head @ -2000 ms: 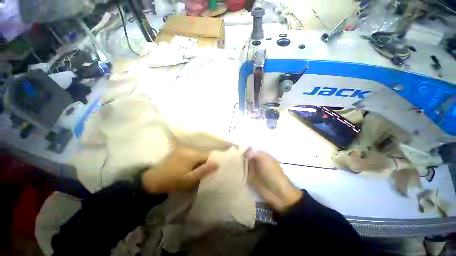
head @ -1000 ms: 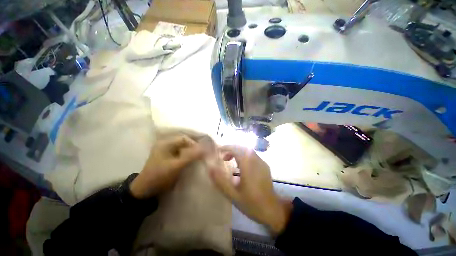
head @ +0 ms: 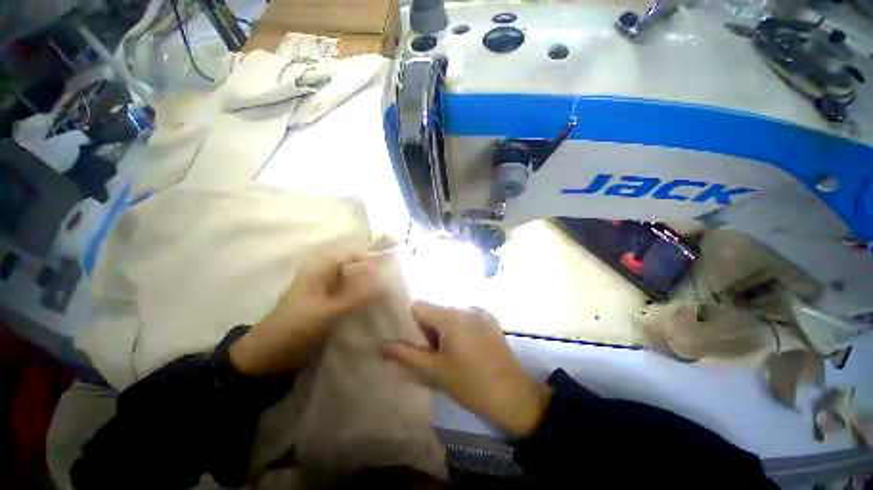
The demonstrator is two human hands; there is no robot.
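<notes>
A beige garment body (head: pixel 230 258) spreads over the left of the table and hangs down toward my lap. My left hand (head: pixel 304 311) grips its folded upper edge, left of the needle area. My right hand (head: pixel 469 359) lies at the right edge of the hanging cloth (head: pixel 369 402), thumb and fingers on it; whether it pinches the cloth is partly hidden. The white sewing machine (head: pixel 660 191) with a blue band and JACK lettering stands to the right. Lamp glare hides the presser foot and needle.
A smartphone (head: pixel 637 256) with a partly red screen lies on the machine bed. Crumpled beige scraps (head: pixel 718 330) lie to its right. A brown cardboard box (head: pixel 335 21) stands at the back. Black snips or a tool (head: pixel 809 62) rest on top of the machine. A ruler-marked edge (head: pixel 479 459) runs in front.
The cloth edge has been turned and raised between my hands. My right hand has moved slightly down and right, its fingers lower on the cloth. The view has shifted somewhat.
</notes>
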